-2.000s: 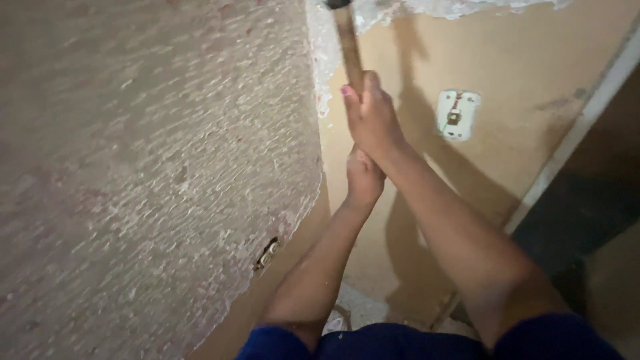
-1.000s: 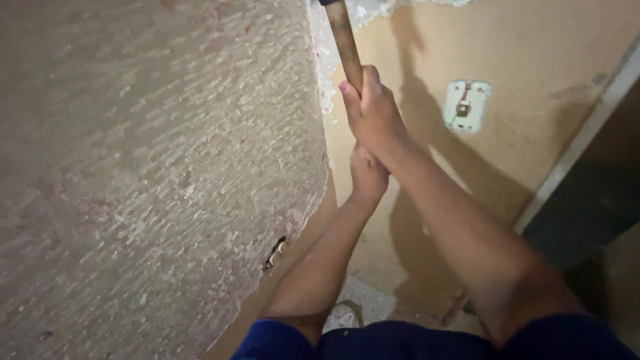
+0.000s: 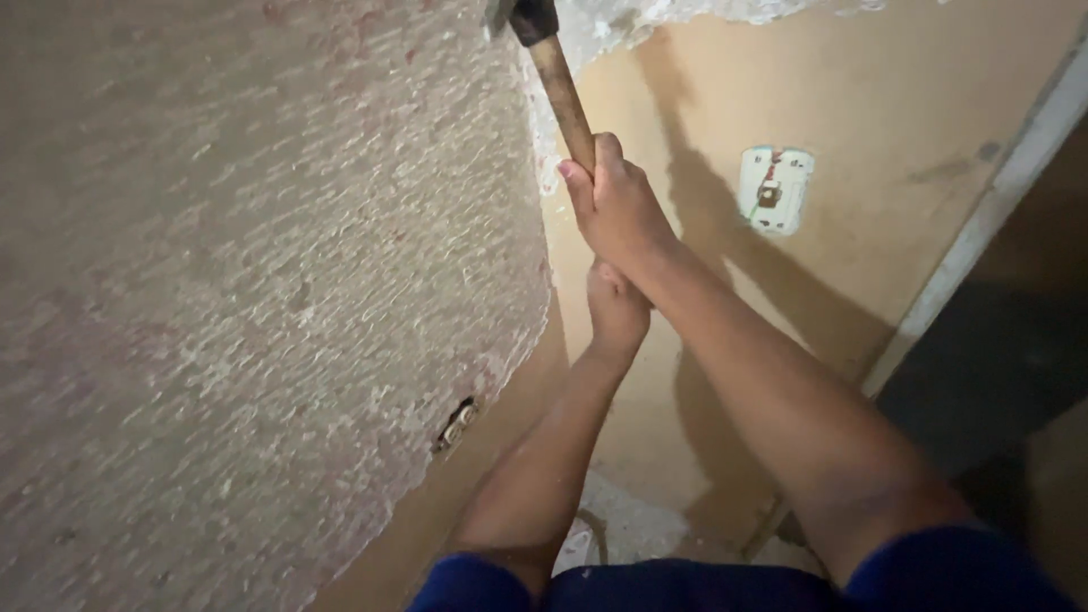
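A wooden-handled tool with a dark metal head [image 3: 534, 19] reaches up to the corner of two walls; its head is partly cut off by the top edge, so its exact kind is unclear. My right hand [image 3: 619, 200] is closed around the wooden handle [image 3: 561, 98], thumb along its left side. Just below, my left hand [image 3: 618, 304] is closed at the handle's lower end, which the hands mostly hide. To the left is the rough, chipped wall surface [image 3: 297, 255]. The tan painted wall [image 3: 884, 110] lies behind and right of my hands, with broken plaster [image 3: 671, 13] along its top.
An uncovered electrical box [image 3: 775, 190] with wires sits in the tan wall. A small opening with wires [image 3: 456, 423] shows low on the left wall. At the right, a pale frame edge [image 3: 969, 229] borders a dark area. Light debris [image 3: 629, 510] lies near the floor.
More of the tool's dark head shows at the top now than one second ago. Both hands keep their hold on the handle.
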